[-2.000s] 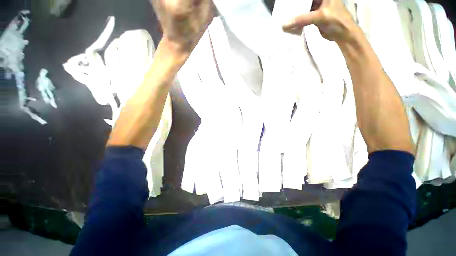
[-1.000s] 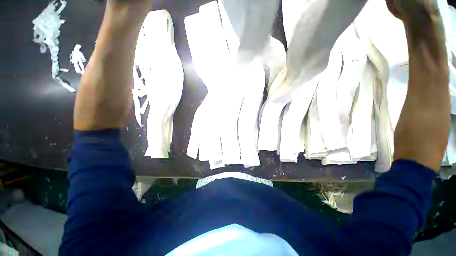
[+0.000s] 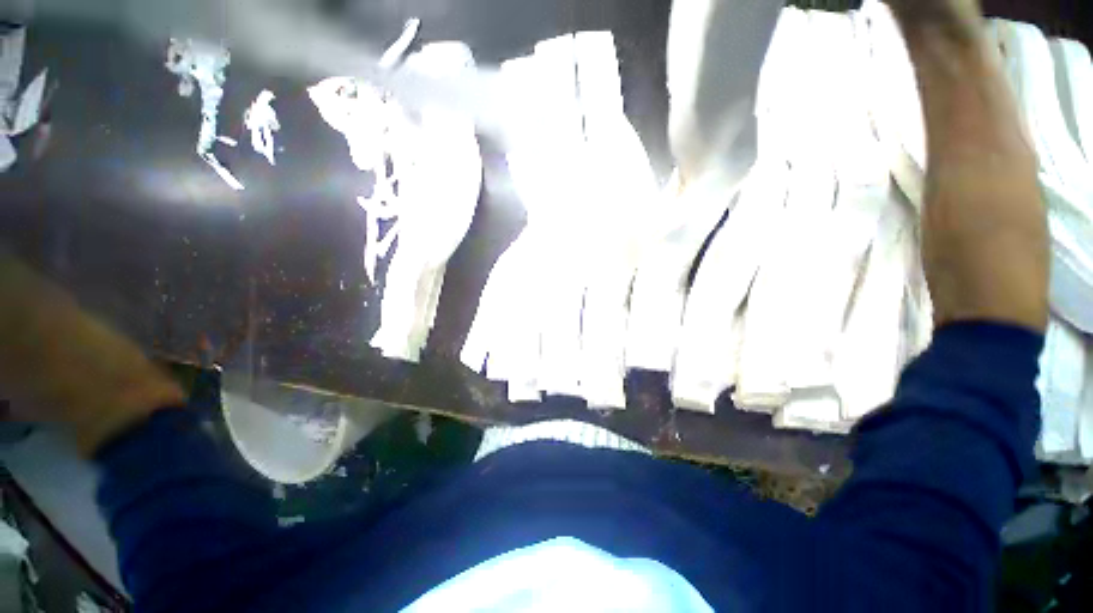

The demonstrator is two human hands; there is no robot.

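Note:
White curved cut panels (image 3: 557, 228) lie side by side in fanned stacks on the dark table, their lower ends near its front edge. A separate white stack (image 3: 438, 192) lies to their left. A greyish panel (image 3: 719, 84) rises above the row and runs out at the top edge. My right forearm (image 3: 983, 204) crosses the right-hand stacks; my right hand is cut off by the top edge. My left forearm (image 3: 72, 359) is blurred at the lower left, and my left hand is out of the picture. What either hand holds is hidden.
Thin white scraps (image 3: 206, 96) and a small shred (image 3: 261, 126) lie on the table (image 3: 120, 252) at left. A blurred pale streak crosses the upper left. A rounded pale shape, perhaps a bin (image 3: 288, 431), shows below the table's edge. More panels (image 3: 1064, 192) lie at far right.
My left arm has swung from the upper left down to the lower left. My right arm moved outward, then slightly back inward. Raised panels over the middle have shifted, leaving one greyish panel visible there.

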